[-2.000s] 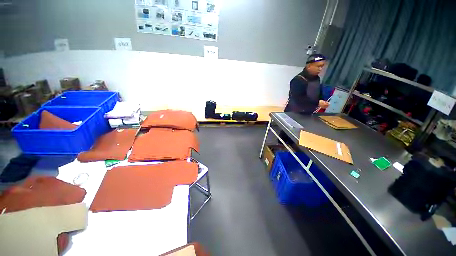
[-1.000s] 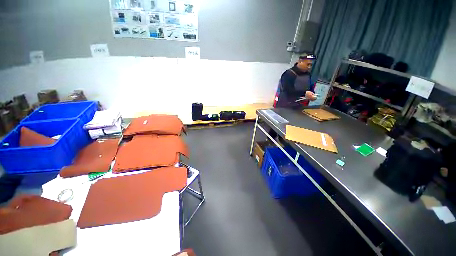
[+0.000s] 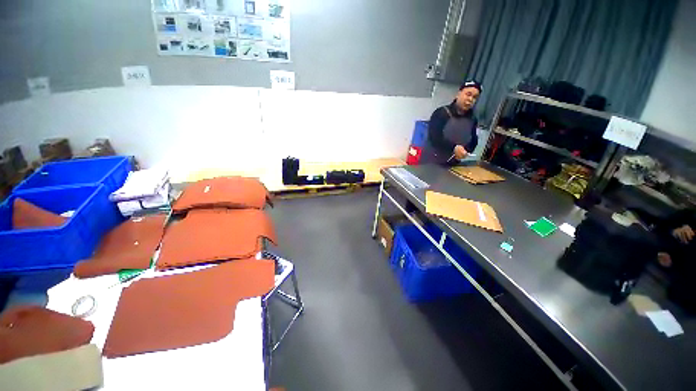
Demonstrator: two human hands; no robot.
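Note:
Neither of my hands is in the picture. A rust-brown panel with a notched corner [image 3: 179, 305] lies flat on the white-covered table [image 3: 183, 366]. Behind it are two brown panel stacks, a nearer one [image 3: 214, 235] and a farther one [image 3: 221, 194], each with a layered edge. Another brown panel stack [image 3: 128, 243] lies left of them, with a green edge [image 3: 131, 274] under it. At the left edge are a loose brown pile [image 3: 44, 333] and a beige panel [image 3: 53, 371], cut off by the frame.
Blue bins [image 3: 53, 229] stand at far left beside folded white papers [image 3: 143, 188]. A long dark worktable [image 3: 526, 260] runs along the right, holding tan boards [image 3: 463, 211] and a black bag [image 3: 607, 252]. A person [image 3: 455, 130] stands behind it. Another person's hand [image 3: 683, 231] shows at the right edge.
The view has swung right, so the tables and bins sit further left. The lower brown and beige piece has nearly left the frame. The standing person's head has turned and lifted.

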